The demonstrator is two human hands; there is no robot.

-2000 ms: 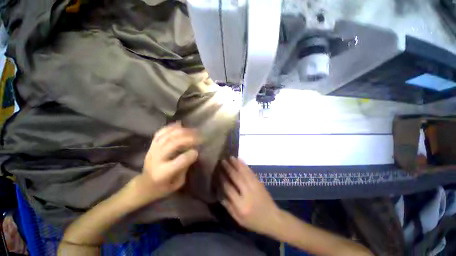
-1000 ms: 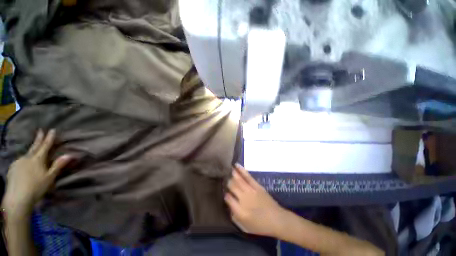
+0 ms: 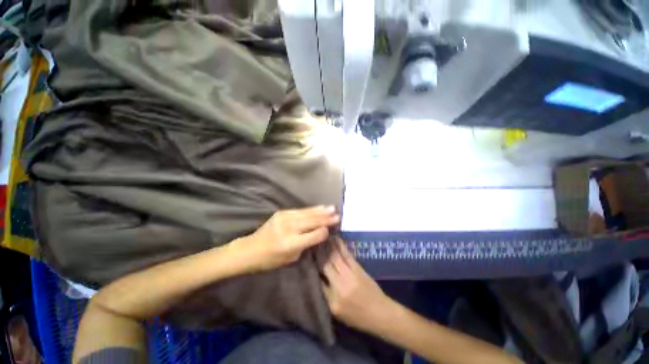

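Note:
The brown shell fabric [image 3: 142, 192] lies in a large draped heap left of the needle, its right edge running under the bright lamp of the white sewing machine [image 3: 306, 57]. My left hand [image 3: 295, 234] lies on the fabric near that edge, with fingertips closed on it. My right hand [image 3: 352, 284] is just below and to the right, its fingers at the fabric edge by the table's front; its fingertips are partly covered by cloth. The presser foot and needle are lost in glare.
A dark control panel with a lit screen [image 3: 583, 97] is at upper right. A small open cardboard box [image 3: 571, 199] stands on the table's right end. The dark front edge carries a scale [image 3: 470, 249]. A blue crate [image 3: 60, 313] and yellow-and-black item [image 3: 28, 156] are at left.
My left hand has moved from the far left of the fabric to its right edge, beside my right hand. The fabric is rearranged, and the view has shifted a little.

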